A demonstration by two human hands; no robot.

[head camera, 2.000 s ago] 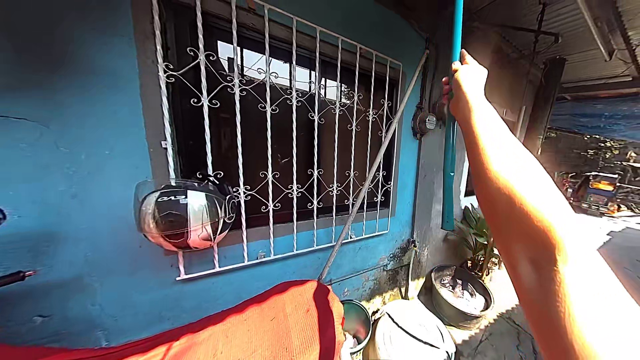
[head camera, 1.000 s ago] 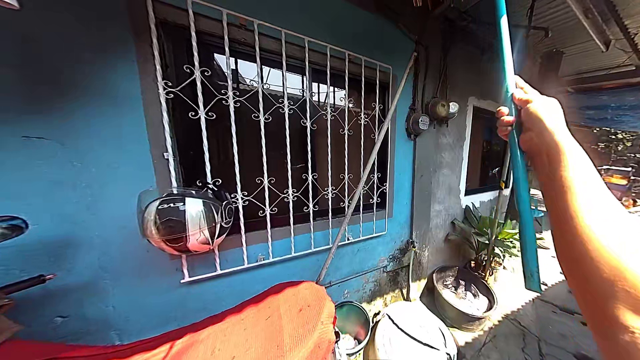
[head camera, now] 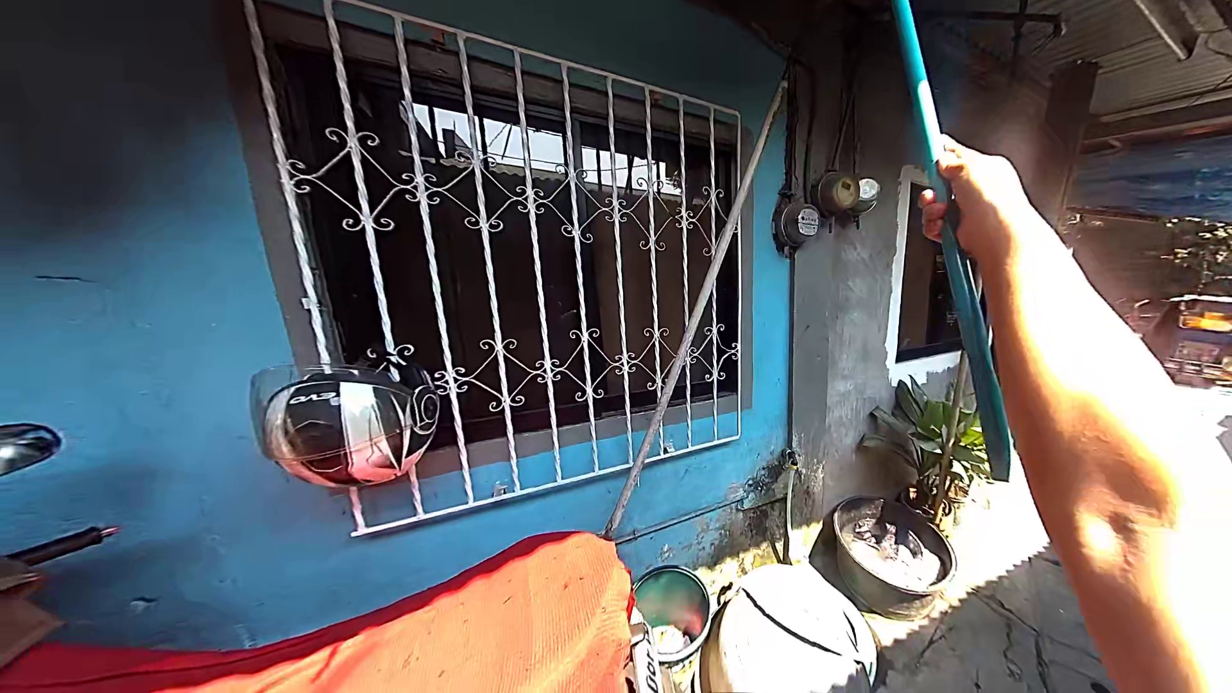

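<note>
My right hand (head camera: 970,197), on an outstretched arm at the right, grips a long teal pole (head camera: 970,332). The pole leans slightly; its upper end runs out of the top of the view and its lower end hangs in front of a potted plant (head camera: 929,433). To the left, a white metal window grille (head camera: 539,279) covers a dark window in a blue wall. A black, white and red helmet (head camera: 351,423) hangs at the grille's lower left corner. A thin grey pole (head camera: 698,308) leans across the grille's right side. My left hand is not in view.
A red cloth (head camera: 481,626) covers something in the foreground. Beside it stand a green bucket (head camera: 672,602), a pale rounded container (head camera: 789,630) and a dark tub (head camera: 895,568). Electric meters (head camera: 797,223) are on the wall; a mirror (head camera: 27,447) and a handlebar lever (head camera: 63,546) show at the left.
Two seconds ago the teal pole hung almost upright; it now slants, its lower end farther right. My right hand has kept hold of it.
</note>
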